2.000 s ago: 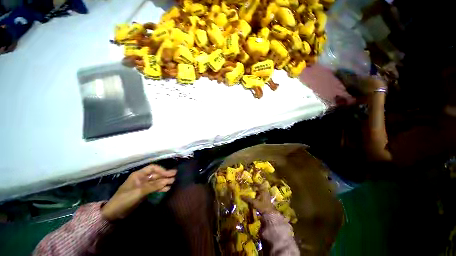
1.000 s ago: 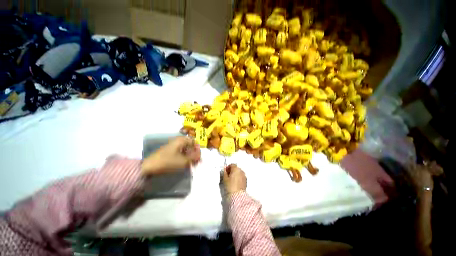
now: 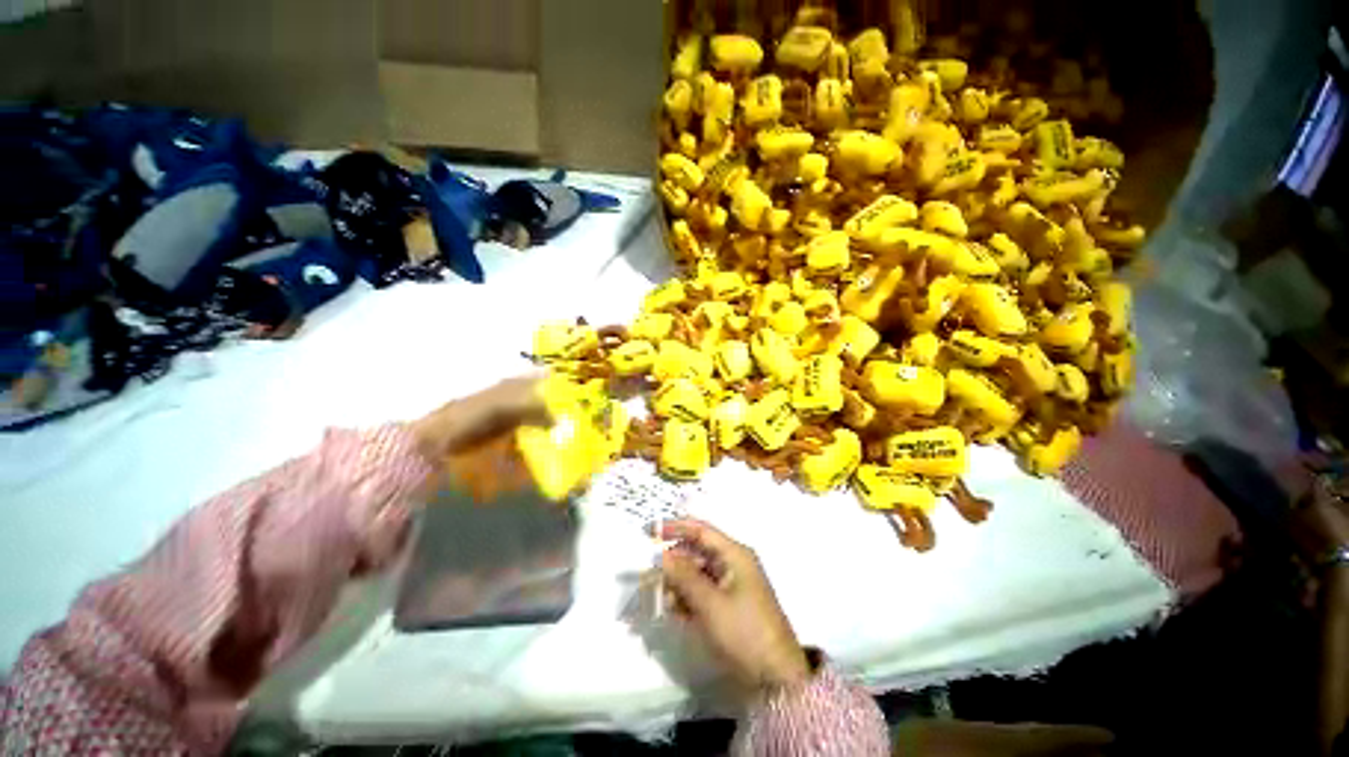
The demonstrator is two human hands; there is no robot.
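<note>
My left hand (image 3: pixel 481 422) holds a yellow plush toy (image 3: pixel 565 444), blurred by motion, above the grey plastic bags (image 3: pixel 488 567). Its orange-brown legs hang to the left. My right hand (image 3: pixel 722 592) is to the right of the bags, low over the cloth, fingertips pinched on a small thin pale piece (image 3: pixel 661 569), too small to identify. Small dark thin pieces (image 3: pixel 639 493) lie scattered on the cloth between the hands and the pile. The big pile of yellow plush toys (image 3: pixel 888 296) lies behind them.
The pile spills from a tipped brown box (image 3: pixel 1169 133). Blue plush toys (image 3: pixel 193 222) lie at the left. A cardboard box (image 3: pixel 592 89) stands behind. Crumpled clear plastic (image 3: pixel 1198 340) is at the right, near another person's arm (image 3: pixel 1327 592). White cloth (image 3: pixel 1036 592) covers the table.
The view has turned from the lap carton to the table. My right hand has left the carton's toys and pinches a small piece. My left hand, empty before, now holds a yellow toy.
</note>
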